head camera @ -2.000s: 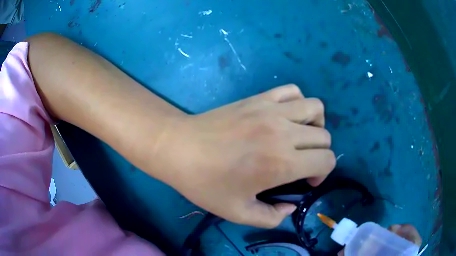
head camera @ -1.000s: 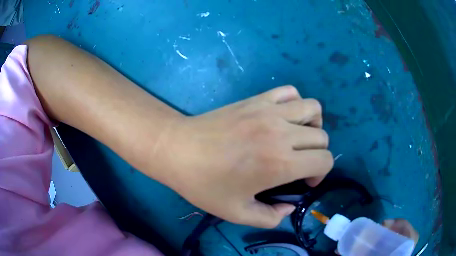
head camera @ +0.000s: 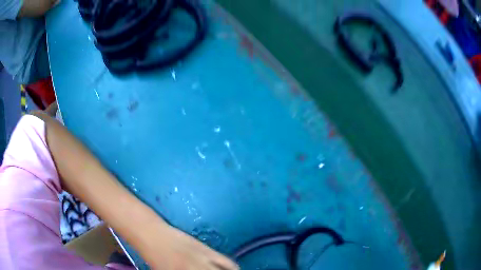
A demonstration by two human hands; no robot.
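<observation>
A black headphone frame [head camera: 269, 239] lies on the worn blue-green bench at the bottom centre, with a curved yoke arm and a thin wire trailing right. My left hand [head camera: 184, 256] is at the bottom edge beside the frame's left end. Its fingers are mostly cut off, so I cannot tell whether it grips the frame. The orange tip and white cap of the glue bottle [head camera: 436, 262] show at the bottom right edge, pointing up. The bottle's body is out of the picture. My right hand is not in view.
A pile of black frames [head camera: 132, 31] is on the bench at the upper left. One black frame [head camera: 369, 45] lies on the green belt [head camera: 337, 111]. A cardboard box [head camera: 92, 243] is below the bench edge. Another person's arm [head camera: 34, 6] shows at the top left.
The view has swung up and forward, bringing the pile and belt into sight. My left hand now sits lower and further left, no longer covering the frame's middle. My right hand has left the picture.
</observation>
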